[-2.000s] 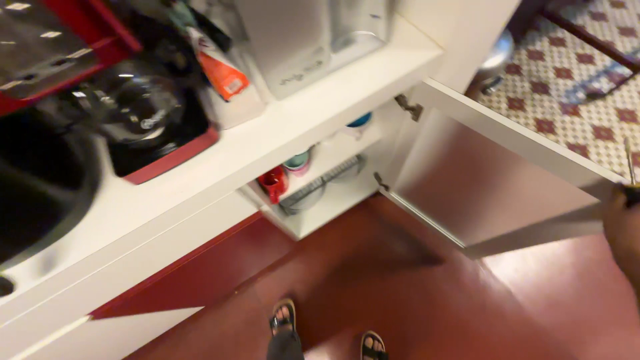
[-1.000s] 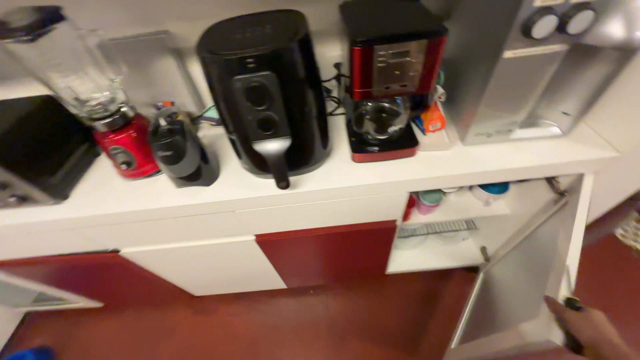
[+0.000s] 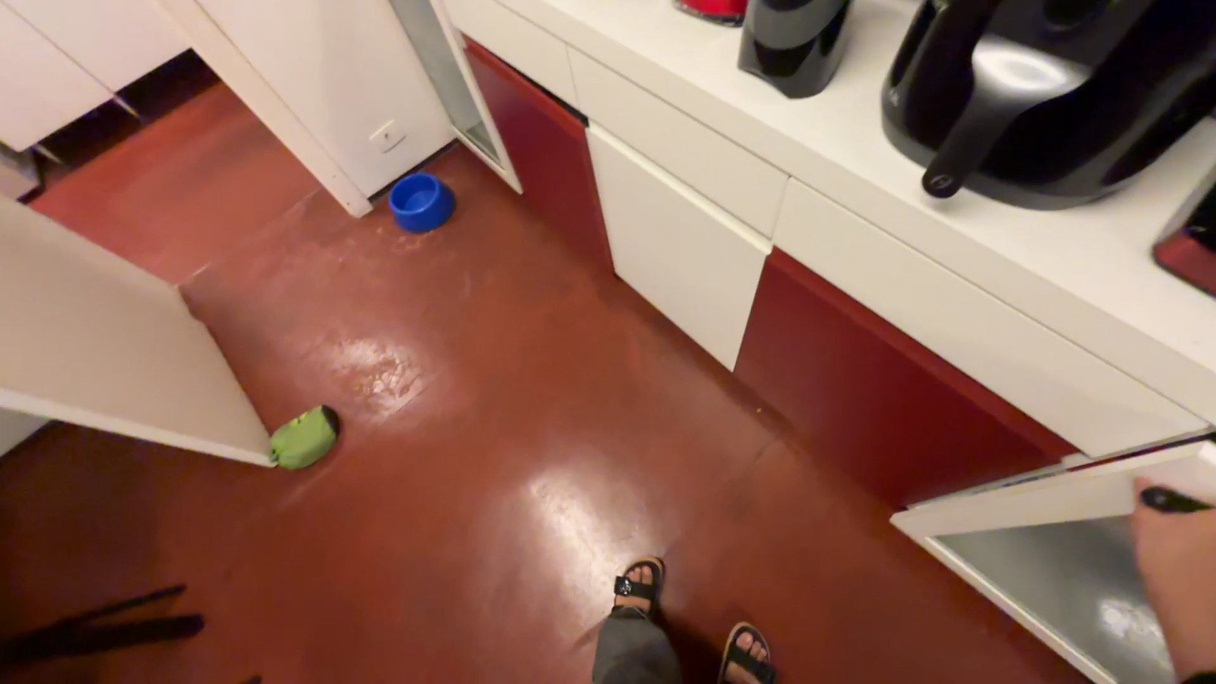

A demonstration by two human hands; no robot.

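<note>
At the right edge my right hand is at the framed glass cabinet door, with a small black object in its fingers; the frame edge cuts off part of the hand, and I cannot tell what the object is. The door stands at an angle below the white counter. My left hand is out of view. Above on the counter are a black air fryer with its handle facing out and a black appliance beside it.
A blue bowl sits on the red floor by the wall. A green bag-like object lies at the edge of a white door. My sandalled feet are at the bottom. Red and white cabinet fronts line the counter.
The view has swung left along the counter and down to the floor. The glass door, wide open with shelves showing earlier, now stands nearer to the cabinet fronts, my right hand still at it.
</note>
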